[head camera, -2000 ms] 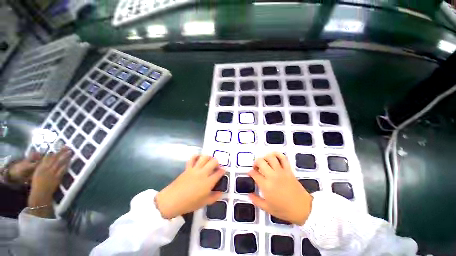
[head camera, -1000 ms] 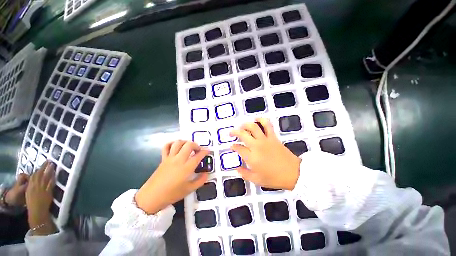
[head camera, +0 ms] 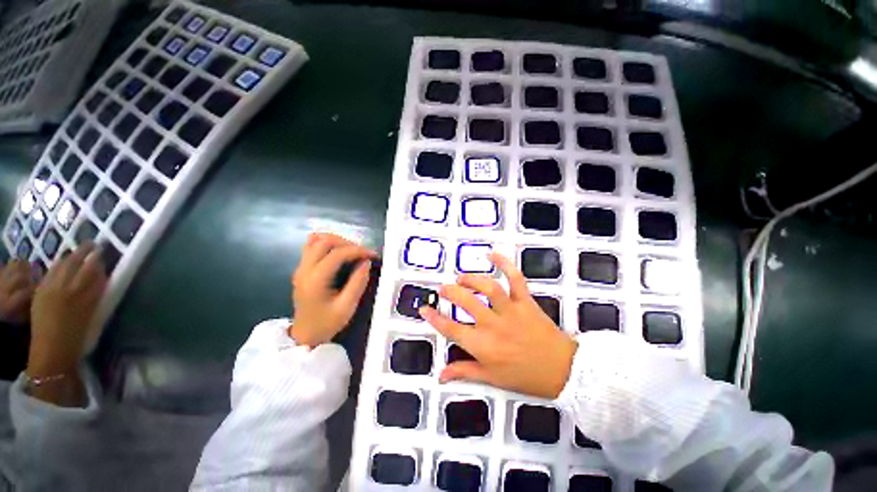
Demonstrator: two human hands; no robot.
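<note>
A white foam tray (head camera: 380,384) holds rows of smartwatch heads, most with black faces. Several in the two left columns have lit white faces with blue-violet edges; one lit face (head camera: 483,170) shows a small square pattern. My right hand (head camera: 505,332) is spread over the tray, its thumb and fingers around a watch head (head camera: 417,301) with a small light mark on its dark face, and over the lit one beside it, partly hidden. It holds nothing that I can see. My left hand (head camera: 327,283) is off the tray's left edge, fingers curled and apart, empty.
A neighbour's white tray (head camera: 207,144) lies tilted at the left, with some lit watches and another person's hands (head camera: 62,298) at its near end. More stacked trays (head camera: 48,58) are at the far left. A white cable (head camera: 755,279) runs along the right side.
My left hand has moved off the tray to the left. My right hand has moved left and toward me, reaching the left column. The view has shifted; the tray now appears straighter.
</note>
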